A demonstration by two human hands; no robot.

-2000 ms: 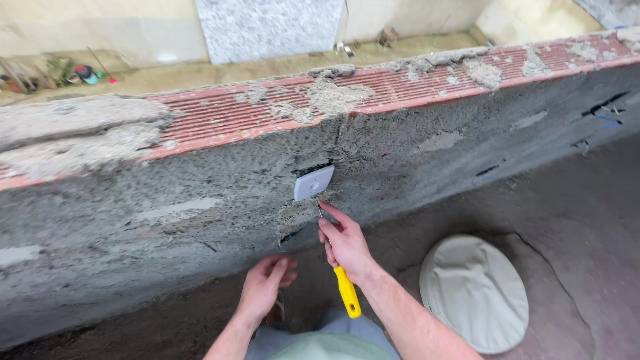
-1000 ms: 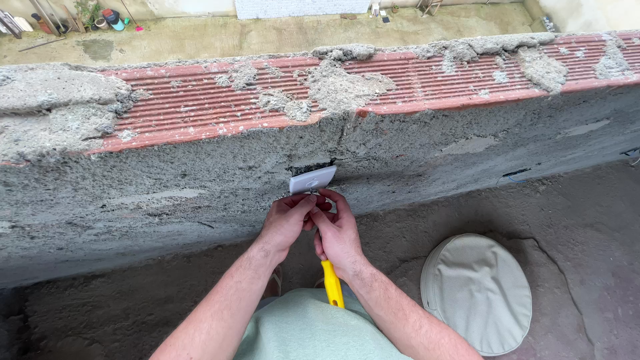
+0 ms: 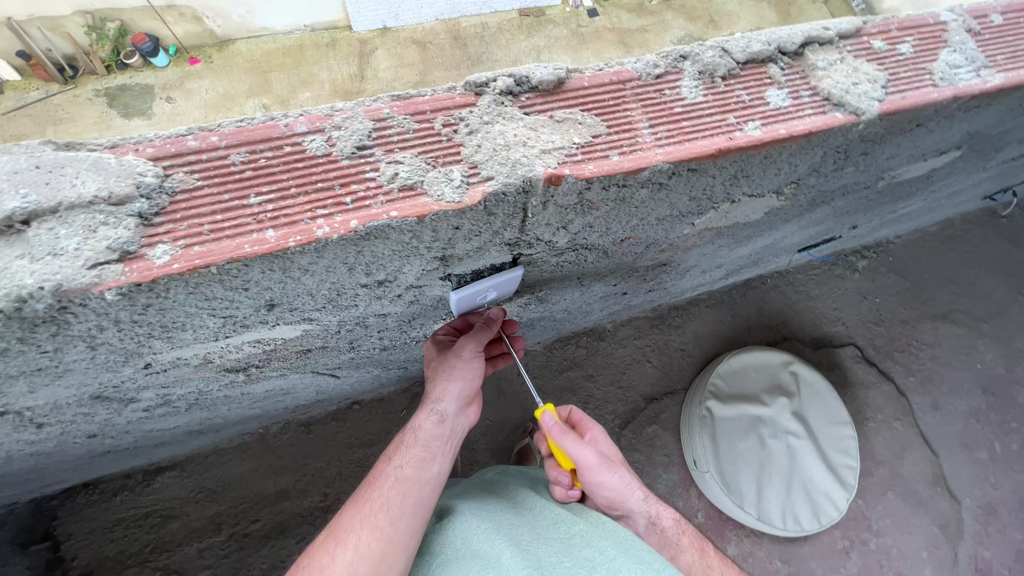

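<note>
My right hand (image 3: 588,460) grips the yellow handle of a screwdriver (image 3: 558,446), whose metal shaft slants up and left toward a white wall plate (image 3: 486,291). My left hand (image 3: 468,352) is just below the plate, its thumb and fingers pinched around the shaft near the tip. The fingers hide the tip, and whether they also hold a screw cannot be told. The plate sits tilted at a dark recess (image 3: 484,272) in the rough grey cement wall (image 3: 376,280), with a gap showing along its upper edge.
Ribbed red hollow brick (image 3: 320,180) with mortar lumps tops the wall. A round beige cushion-like object (image 3: 772,440) rests on the dark floor at right, beside a thin cable or crack. Further right, wires (image 3: 818,253) poke from wall openings. Beyond the wall lies a lower yard with pots.
The right hand has moved down from the plate and now holds the screwdriver by its handle, the shaft pointing up at the plate. The left hand, low and apart two seconds ago, is up under the plate.
</note>
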